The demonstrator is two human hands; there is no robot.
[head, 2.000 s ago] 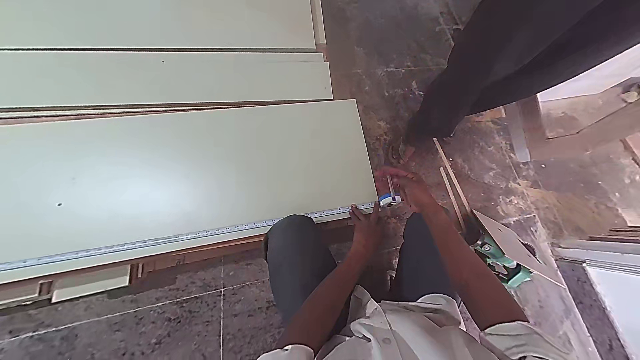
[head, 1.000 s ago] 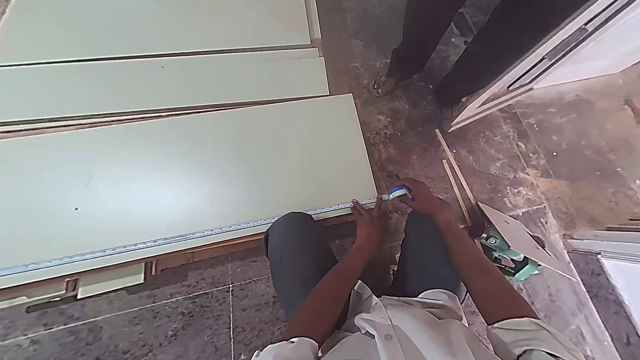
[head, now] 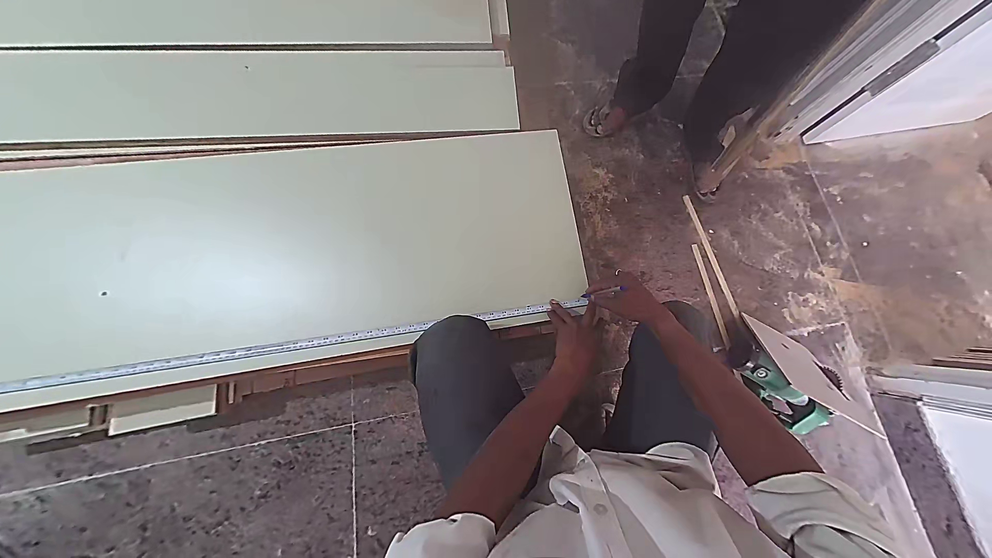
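A long pale laminated board [head: 310,240] lies in front of me, with a measuring tape's marked blade [head: 310,341] stretched along its near edge. Near the board's right corner, my left hand [head: 572,333] presses its fingers on the blade. Just right of it, my right hand [head: 624,298] holds a blue pen [head: 608,292], its tip at the blade by the board's right edge. The tape's case cannot be made out behind my hands.
More pale boards [head: 256,97] lie beyond. On the floor at my right are thin wood strips [head: 711,267] and a green circular saw [head: 787,395] with a flat base plate. Another person's legs [head: 659,62] stand at the upper right, beside a leaning white panel [head: 914,85].
My right hand has shifted from the blue and white tape case to the board's corner, with the pen's tip now at the blade. The other person's feet have moved away from the board's corner.
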